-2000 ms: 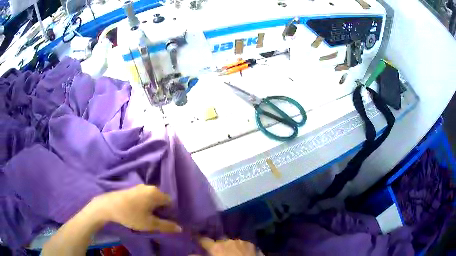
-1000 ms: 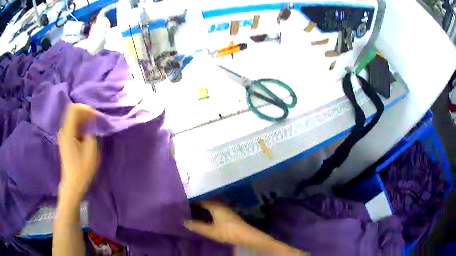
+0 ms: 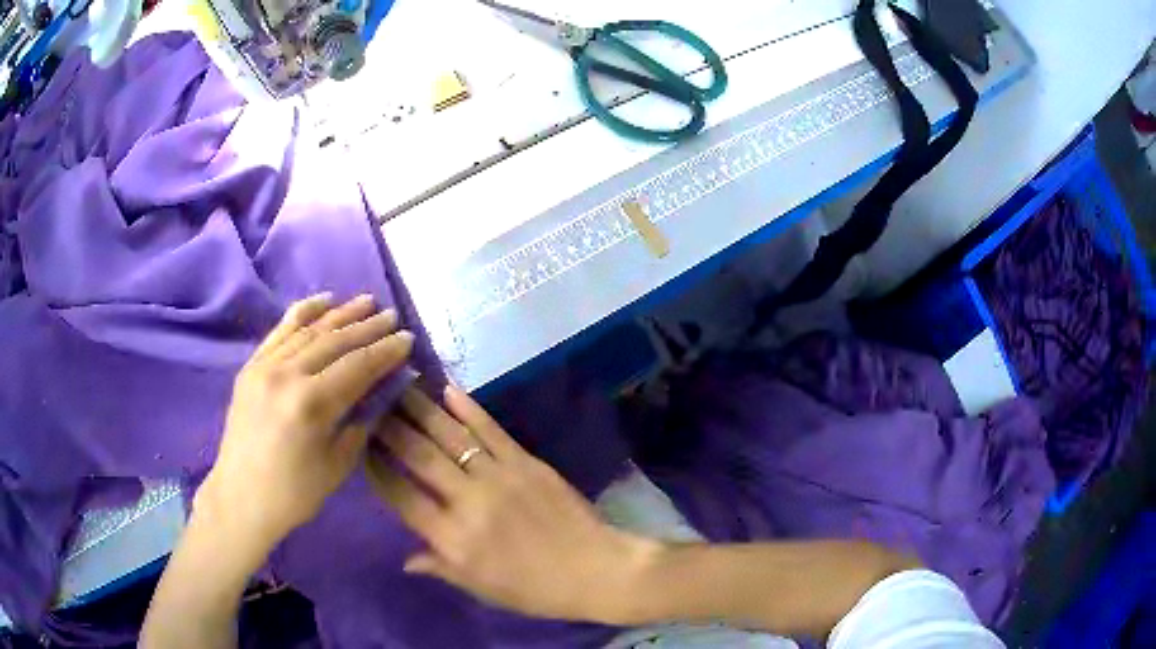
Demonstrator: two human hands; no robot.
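A purple garment piece (image 3: pixel 152 380) lies in folds over the left of the table and hangs over its front edge. My left hand (image 3: pixel 304 412) is on the cloth near the table edge, fingers bent, with a bit of the cloth edge at its fingertips. My right hand (image 3: pixel 501 507), with a ring, touches the left fingertips, its fingers extended on the cloth's right edge. Part of its fingers is hidden under my left hand. The needle area (image 3: pixel 285 51) of the machine is at the top left, beyond the cloth.
Dark green scissors (image 3: pixel 647 83) lie on the bed, right of a small yellowish block (image 3: pixel 450 90). A ruler strip (image 3: pixel 748 146) with a tape scrap (image 3: pixel 645 230) runs along the front edge. A black strap (image 3: pixel 875 209) hangs over it. A blue crate (image 3: pixel 993 332) holds purple cloth; more purple cloth (image 3: pixel 811 444) lies beside it.
My hands, apart a second ago, have come together at the cloth's right edge. The view has tilted down, so the machine sits higher in the picture.
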